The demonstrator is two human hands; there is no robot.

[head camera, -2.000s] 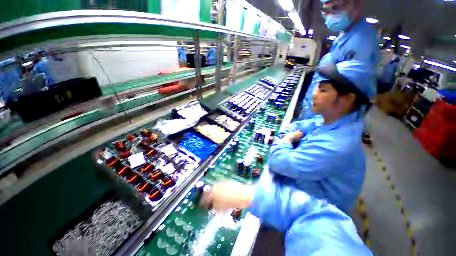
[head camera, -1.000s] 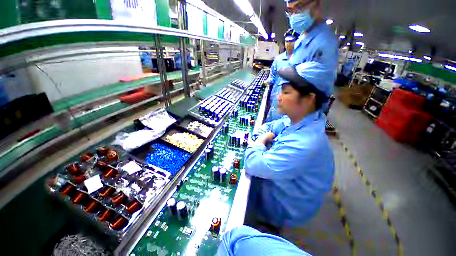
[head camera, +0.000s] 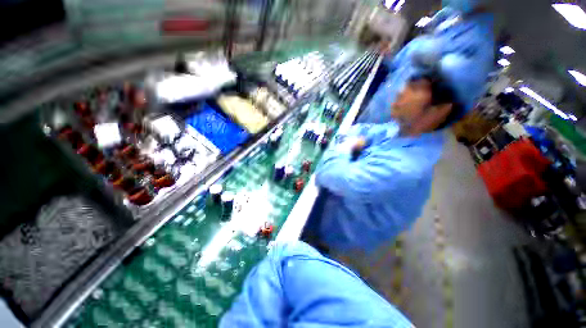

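Note:
The green circuit board [head camera: 151,275] lies in front of me, blurred by motion. Dark, pale-topped capacitors [head camera: 221,194] and a small orange coil [head camera: 266,229] stand on it. My light-blue right sleeve [head camera: 302,288] reaches in at the bottom centre, over the board's near right edge. My right hand does not show. My left hand is not in view; a pale patch at the bottom left corner is too cut off to tell. A clear tray of orange-copper coils [head camera: 133,154] lies left of the board. A black bin of silvery-grey parts [head camera: 58,250] is nearest me.
Bins of blue parts [head camera: 217,127] and cream parts [head camera: 243,111] lie beyond the coils, near crumpled white bags [head camera: 196,83]. A metal rail [head camera: 186,186] runs between bins and boards. A person in a light-blue smock [head camera: 385,186] sits at right with arms folded; another stands behind.
My right hand, over the board two seconds ago, has left the picture; only the sleeve shows, larger than one second ago. The view has tilted, and more of the grey parts bin shows.

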